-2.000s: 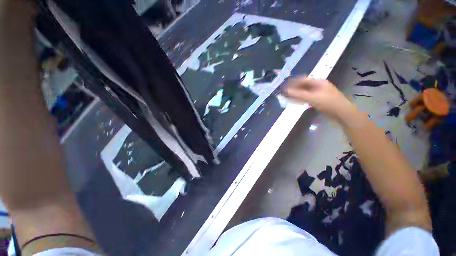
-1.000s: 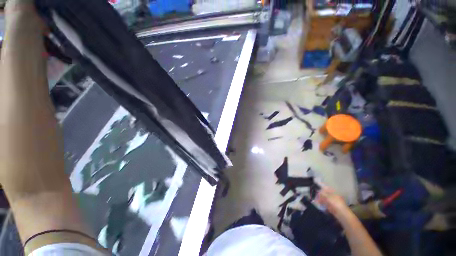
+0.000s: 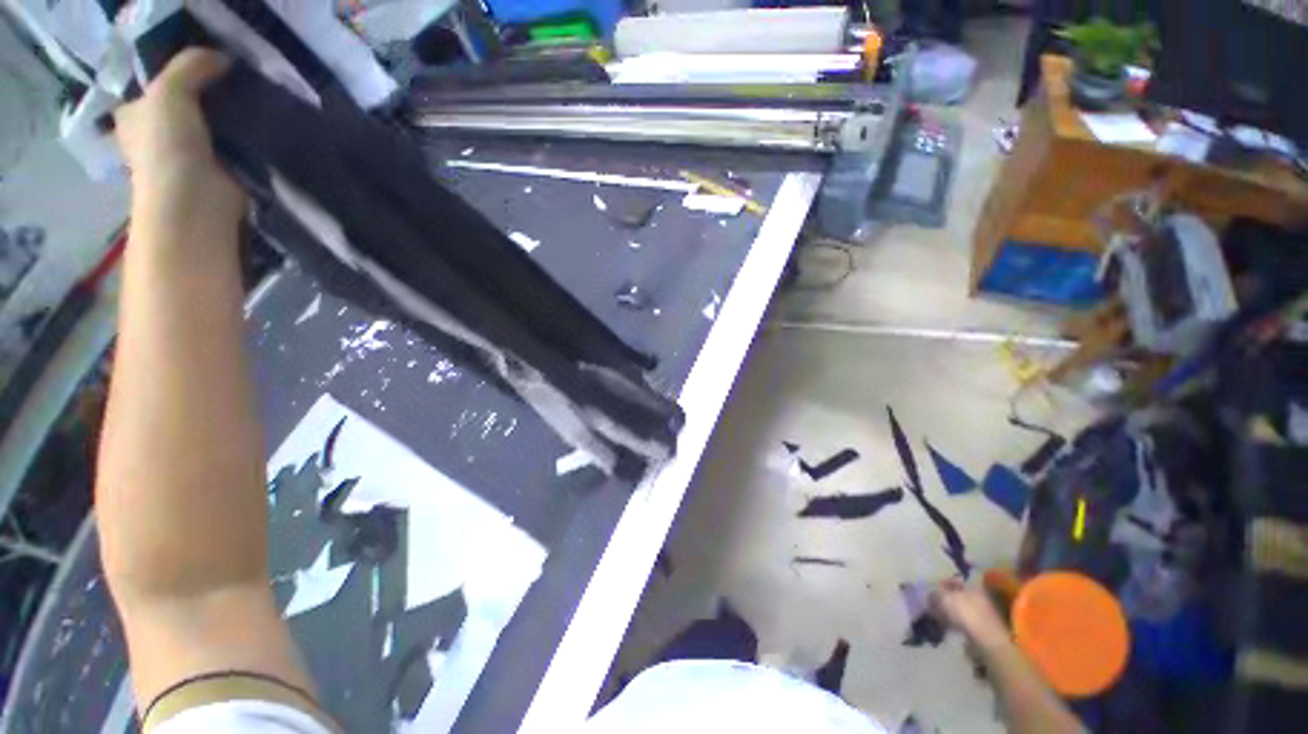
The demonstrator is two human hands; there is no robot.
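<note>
My left hand [image 3: 179, 108] is raised at the upper left and gripped on a long dark bundle of waste fabric [image 3: 430, 244] with grey-white strips along it. The bundle slants down to the right, its lower end over the cutter bed beside the white rail [image 3: 703, 416]. My right hand [image 3: 964, 609] is low on the right, over the floor, small and blurred. Small scraps [image 3: 918, 609] show at its fingertips; I cannot tell if it holds them. Pale backing paper [image 3: 495, 545] with dark cut pieces [image 3: 376, 534] lies on the bed at lower left.
An orange stool [image 3: 1072, 632] stands close right of my right hand. Dark scraps [image 3: 849, 503] lie on the floor. The machine's crossbar [image 3: 646, 122] spans the bed's far end. A wooden desk [image 3: 1054, 179] with a plant [image 3: 1109, 55] stands at the upper right.
The view has swung towards the bed's far end and the floor. The bundle's lower end has moved from over the cut lay to beside the rail. My right hand has gone from the rail down over the floor.
</note>
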